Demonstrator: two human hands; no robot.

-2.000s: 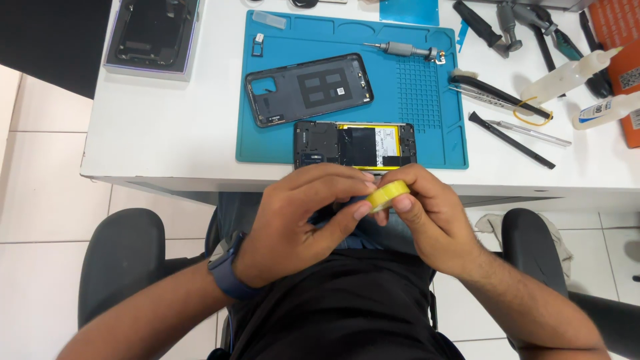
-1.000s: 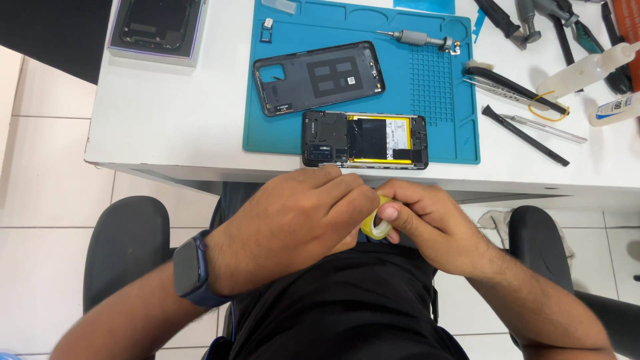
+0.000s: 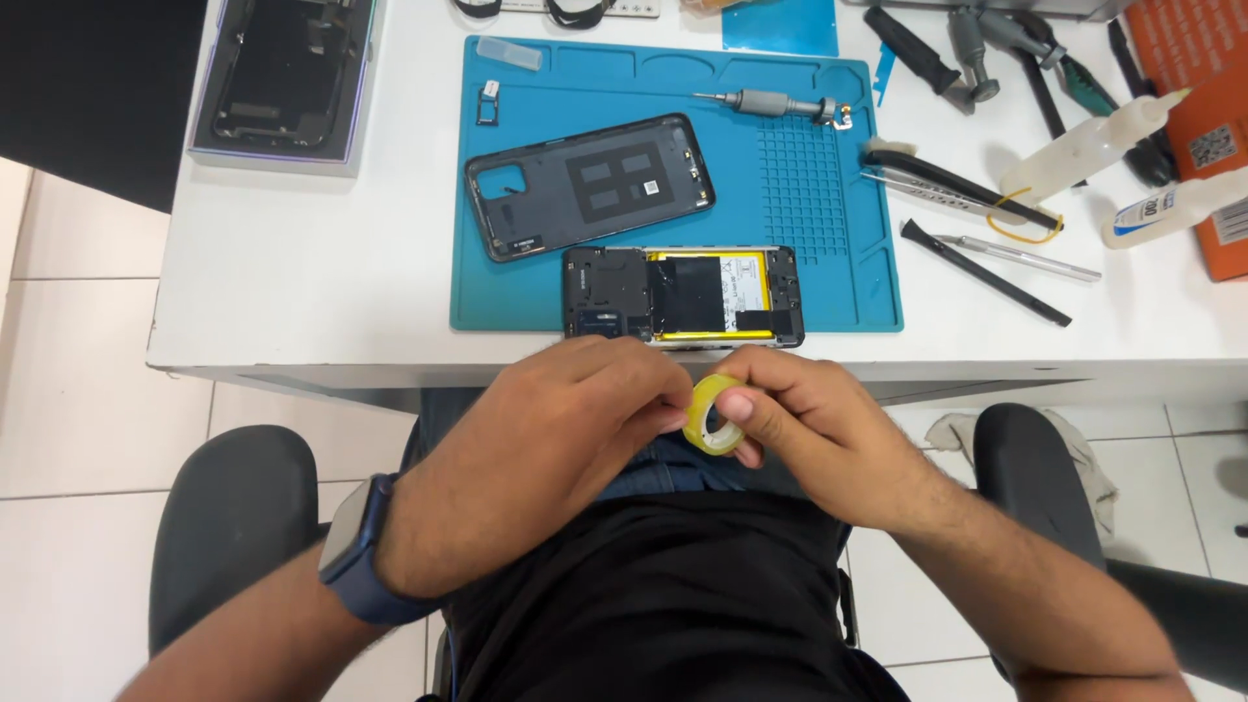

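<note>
My right hand (image 3: pixel 829 429) holds a roll of yellowish adhesive tape (image 3: pixel 699 417) over my lap, just off the table's front edge. At the roll's left rim are the pinched fingertips of my left hand (image 3: pixel 585 419); whether they grip a strip of tape is too small to tell. Beyond the hands lies an opened smartphone (image 3: pixel 609 278), its battery showing, at the front edge of a blue silicone repair mat (image 3: pixel 731 214). Behind the phone rests its detached back cover (image 3: pixel 546 219), inner side up. A grey precision screwdriver (image 3: pixel 770 103) and a SIM tray (image 3: pixel 487 107) are farther back.
To the right of the mat lie tweezers (image 3: pixel 955 185), a black pry tool (image 3: pixel 985 273), a craft knife (image 3: pixel 1024 257), pliers (image 3: pixel 1024 39) and plastic bottles (image 3: pixel 1082 146). A box with a phone part (image 3: pixel 283 161) stands back left. Chair armrests (image 3: pixel 234 526) flank me.
The tape roll has turned in my fingers, so its ring opening shows more than two seconds ago. My left fingertips remain close to it. The phone and cover lie as before.
</note>
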